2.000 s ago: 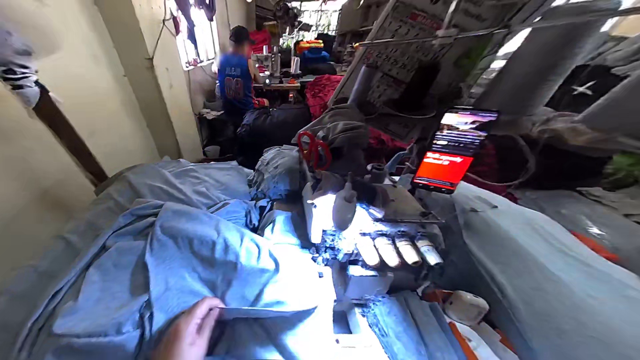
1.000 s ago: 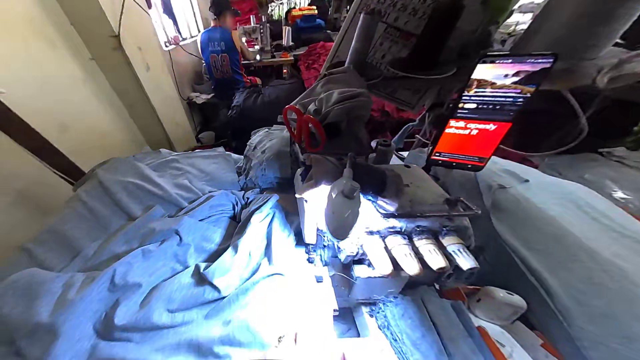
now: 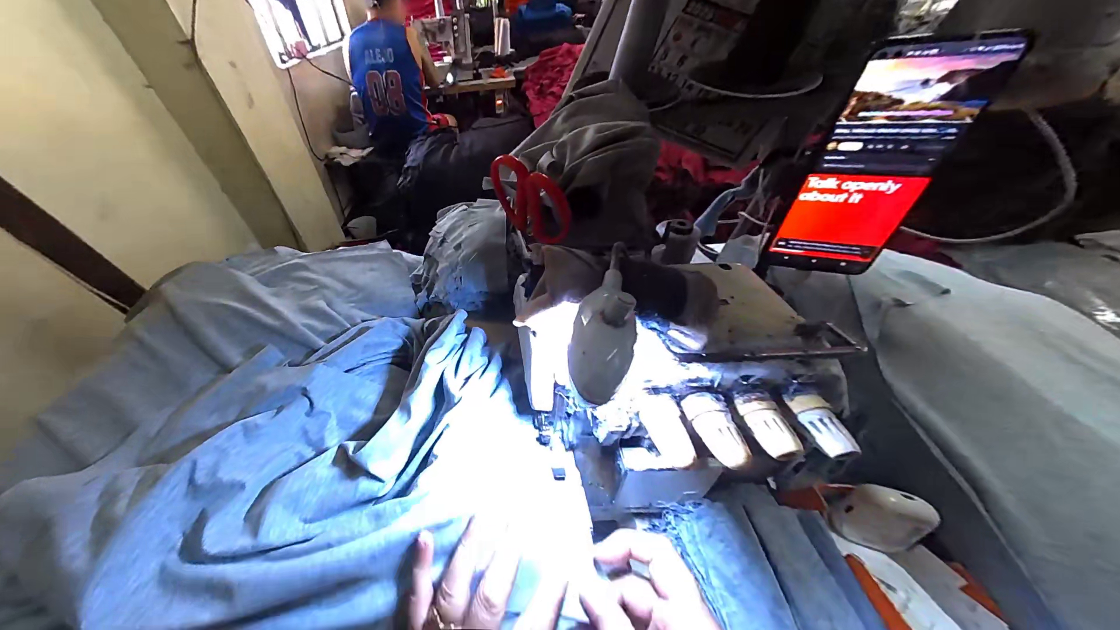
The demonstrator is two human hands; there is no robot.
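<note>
An overlock sewing machine (image 3: 621,437) stands at the centre, strongly lit by a small lamp (image 3: 604,346) over its needle area. Light blue fabric (image 3: 289,490) spreads to its left and runs up to the presser foot. At the bottom edge my left hand (image 3: 468,577) lies on this fabric, fingers spread and palm partly out of view. Just to its right, my right hand (image 3: 647,582) has bent fingers at the fabric's edge; glare hides whether they pinch it. Red-handled scissors (image 3: 531,199) stand behind the lamp.
A lit phone (image 3: 897,153) stands at the upper right. Tension knobs (image 3: 770,426) line the machine's front. Cut blue pieces (image 3: 752,551) lie beside a white computer mouse-shaped object (image 3: 885,516). Grey fabric (image 3: 1006,394) covers the right side. A person (image 3: 385,79) sits at another machine behind.
Both hands are now at the bottom edge; two seconds ago one hand held the fabric's edge farther left. The fabric beside the machine has shifted. The view has moved closer to the machine.
</note>
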